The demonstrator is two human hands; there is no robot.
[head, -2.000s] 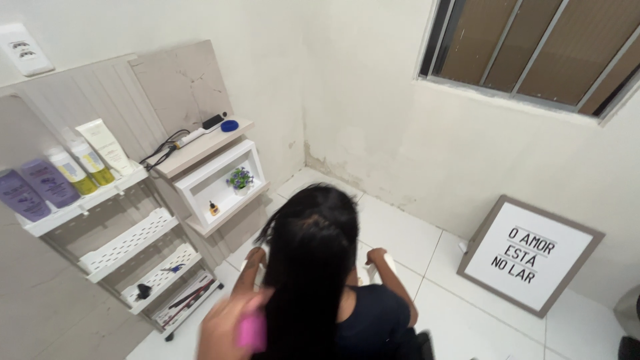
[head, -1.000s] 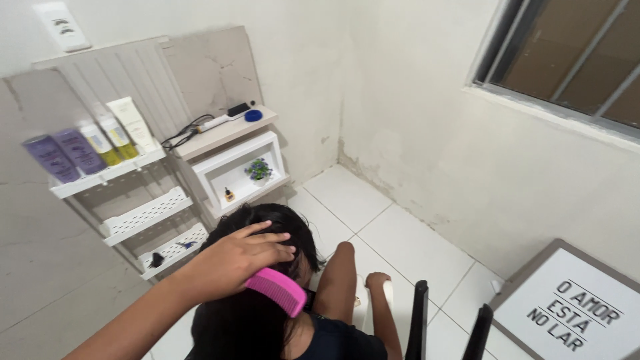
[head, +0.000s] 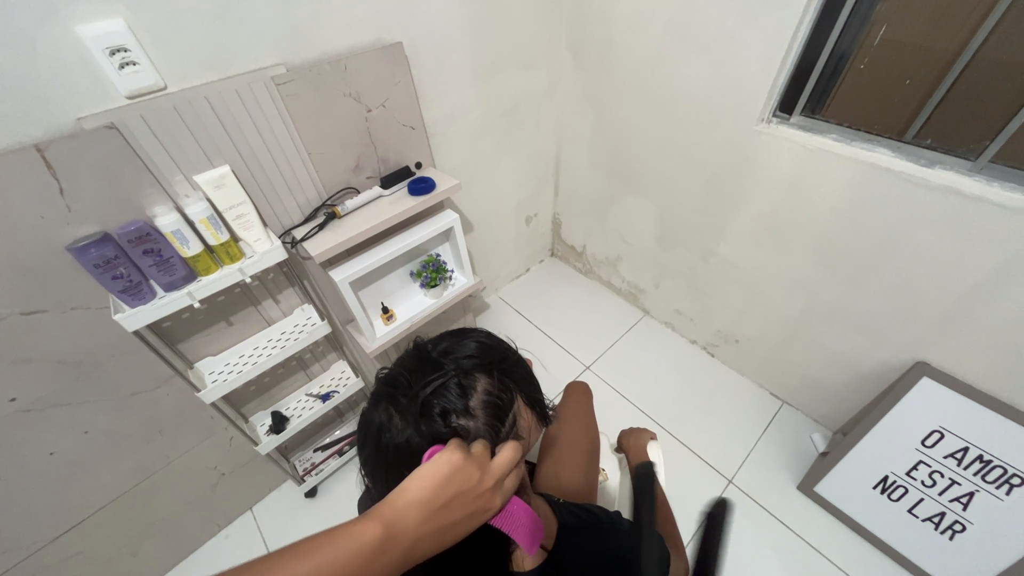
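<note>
My left hand (head: 460, 488) reaches in from the lower left, its fingers curled around a pink comb (head: 522, 524). One end of the comb shows above the knuckles, and its toothed part points down to the right beside the neck of a seated person. The hand lies against the side of that person's dark hair (head: 436, 380). The person wears a black top (head: 604, 536), and the head is tilted. My right hand does not show. Two dark, blurred prongs (head: 710, 536) rise at the bottom edge, right of the person; what they belong to is hidden.
A white shelf cart (head: 200, 292) at the left carries bottles and a tube (head: 232, 208). Beside it, a wall shelf (head: 384, 216) bears a corded styling tool (head: 360, 200) and a blue round item (head: 421, 186). A framed sign (head: 920, 480) leans at the right wall, below a window.
My left hand, spread over the hair one second ago, is now curled around the comb at the side of the head. The dark prongs were absent two seconds ago. The person's head has tilted.
</note>
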